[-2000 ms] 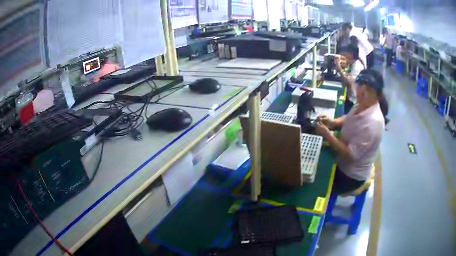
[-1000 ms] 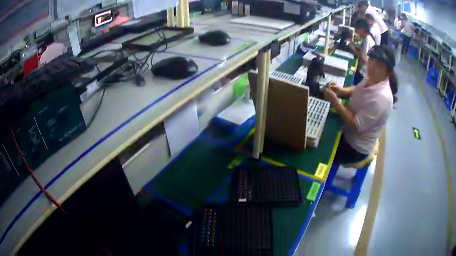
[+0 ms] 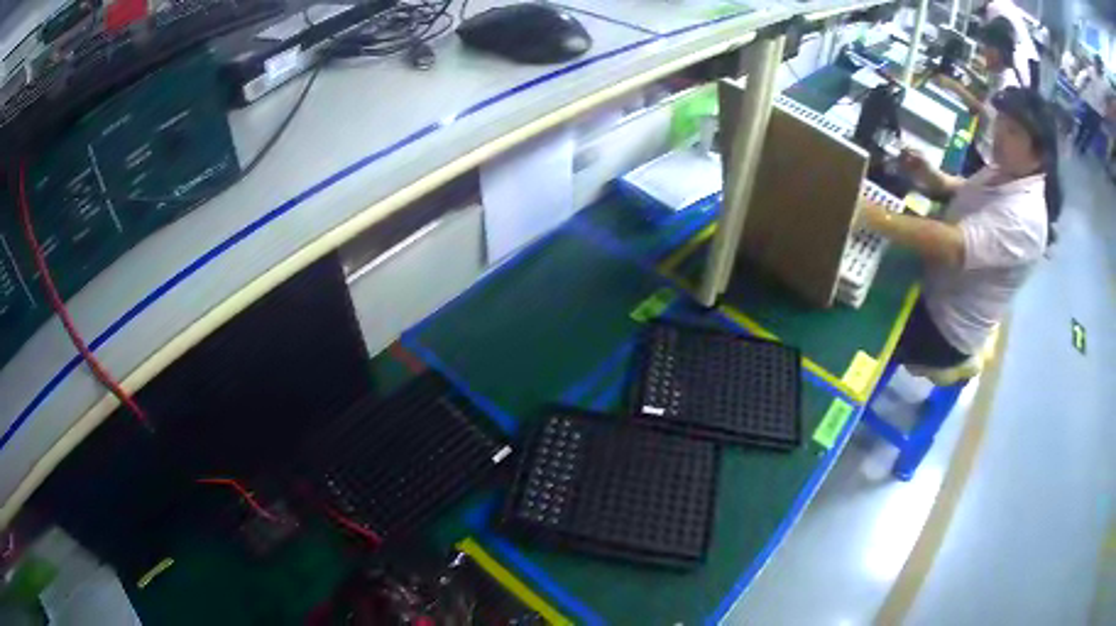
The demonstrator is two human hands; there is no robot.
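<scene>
Neither of my hands is in the picture. A black pocketed tray (image 3: 614, 487) lies nearest on the green bench mat, with small silvery pieces in its left columns. A second pocketed tray (image 3: 717, 384) lies behind it, also with small pieces at its left side. A third black tray-like object (image 3: 410, 452) lies tilted to the left; whether its pockets hold anything I cannot tell. Dark, blurred fixture parts (image 3: 416, 587) with red wires show at the bottom edge.
The overhead shelf holds a dark green instrument (image 3: 135, 184) and a black mouse (image 3: 524, 33). A red wire (image 3: 74, 330) hangs over the shelf edge. A cream post (image 3: 743, 171) and brown board (image 3: 802, 202) stand beyond the trays. A seated person (image 3: 991, 232) works at the neighbouring bench.
My view has turned down and left. The trays, the left tray-like object and the fixture parts now show more fully. The neighbouring person's arm has moved towards the white trays.
</scene>
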